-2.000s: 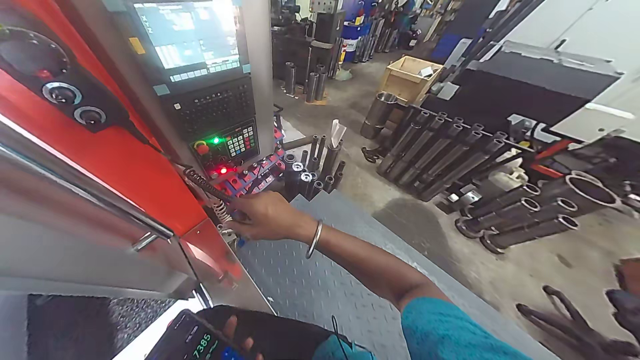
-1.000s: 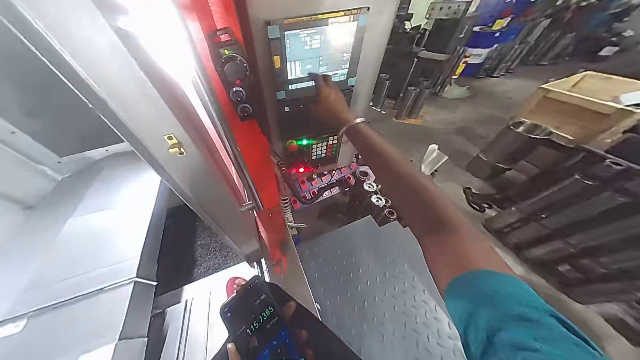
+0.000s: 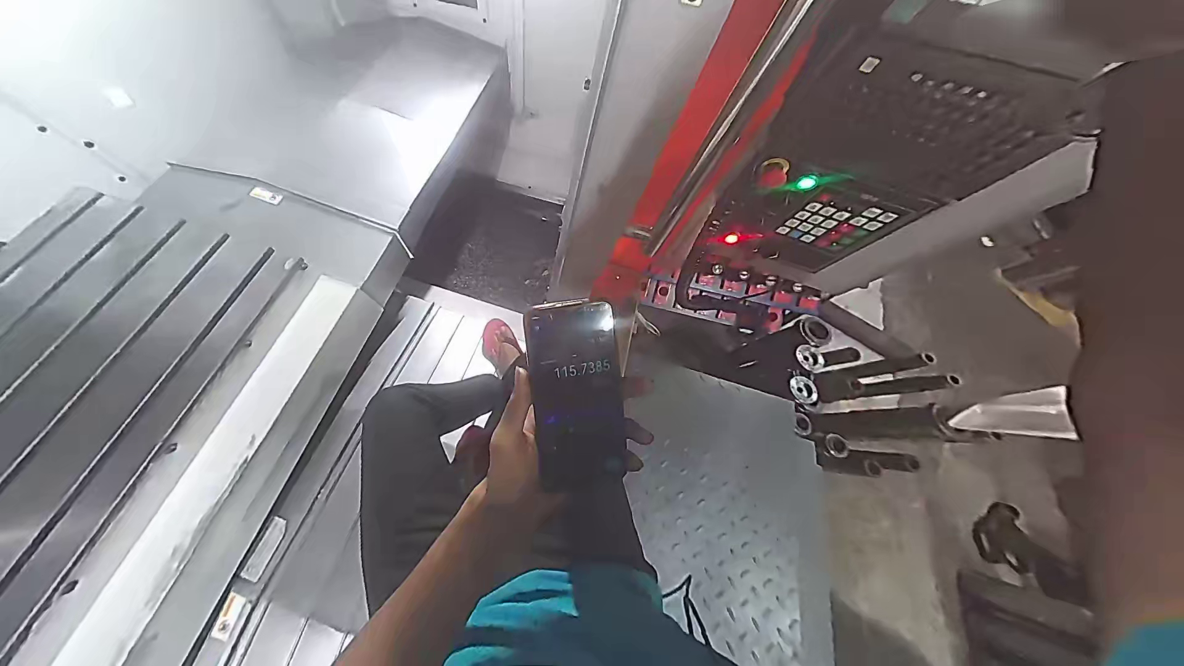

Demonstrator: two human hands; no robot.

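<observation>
My left hand holds a smartphone upright in front of my legs, its fingers wrapped round both long edges. The dark screen shows a number. My right forearm rises blurred along the right edge, and the right hand itself is out of the frame. Beside that arm is the machine's control panel, with a keypad, a green light and a red light.
A slotted metal machine table fills the left, with a grey cover behind it. A tread-plate platform lies at centre right. Several metal tubes stand beside it. The red door edge rises above the phone.
The view has swung left and down. A second ago my right hand was at the panel's screen; now it is out of view. The phone stays in my left hand.
</observation>
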